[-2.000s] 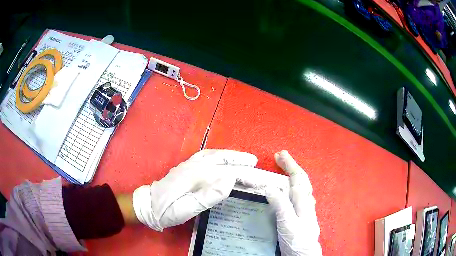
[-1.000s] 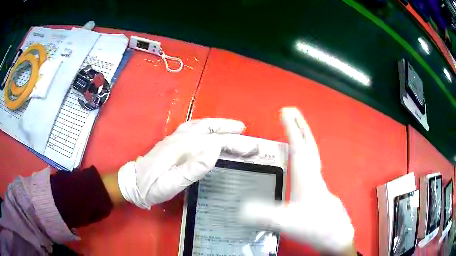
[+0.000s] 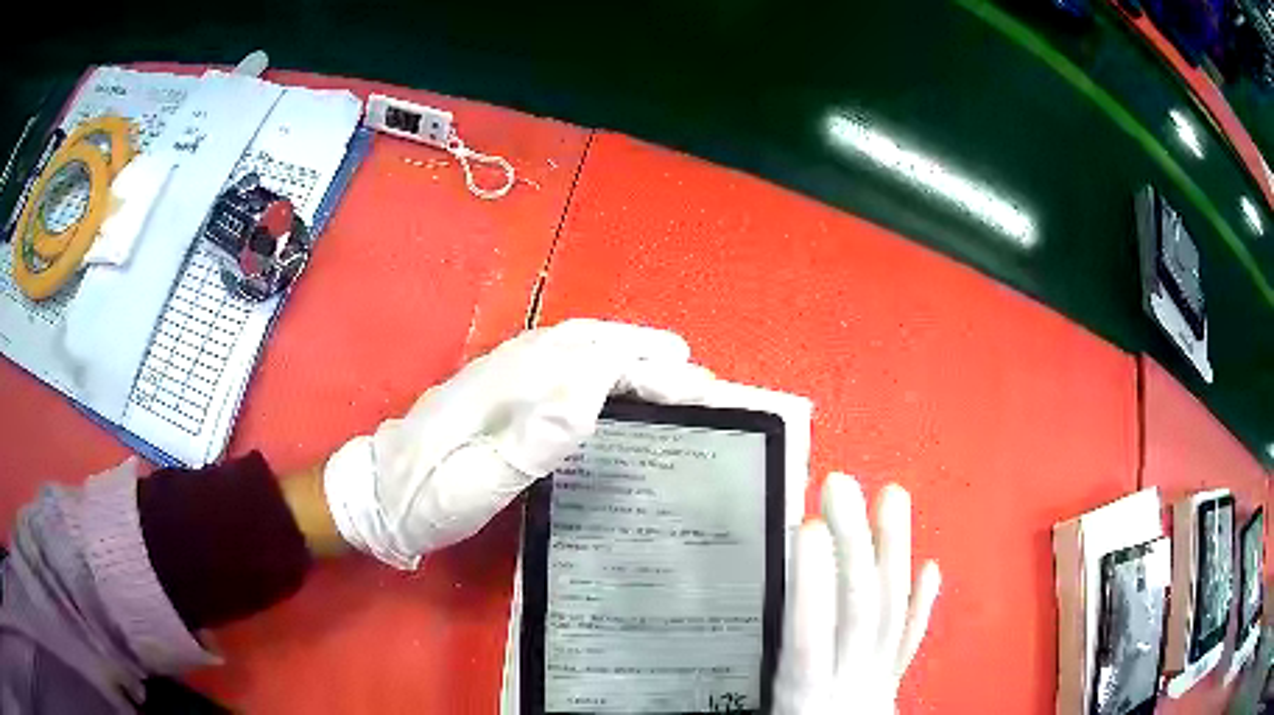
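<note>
An e-reader (image 3: pixel 657 559) with a black frame and a grey screen of text lies in front of me on a white tray or box (image 3: pixel 796 433), whose edge shows at the top and right. My gloved left hand (image 3: pixel 517 433) rests over its top left corner, fingers bent along the top edge; the thumb is hidden. My gloved right hand (image 3: pixel 852 601) is at the right edge, fingers apart and pointing up, partly cut off by the picture's bottom. It holds nothing visible.
A clipboard with record sheets (image 3: pixel 210 349) lies left, bearing yellow tape rolls (image 3: pixel 63 210) and a black-and-red item (image 3: pixel 261 240). A small meter (image 3: pixel 408 120) lies near the mat's top edge. More e-readers (image 3: pixel 1129 615) stand at right. Another device (image 3: pixel 1178 273) lies on the green conveyor (image 3: pixel 671 70).
My right hand has moved off the screen and down to the right edge. My left hand stays at the top left corner. The e-reader sits slightly higher on its tray. The conveyor device has shifted slightly.
</note>
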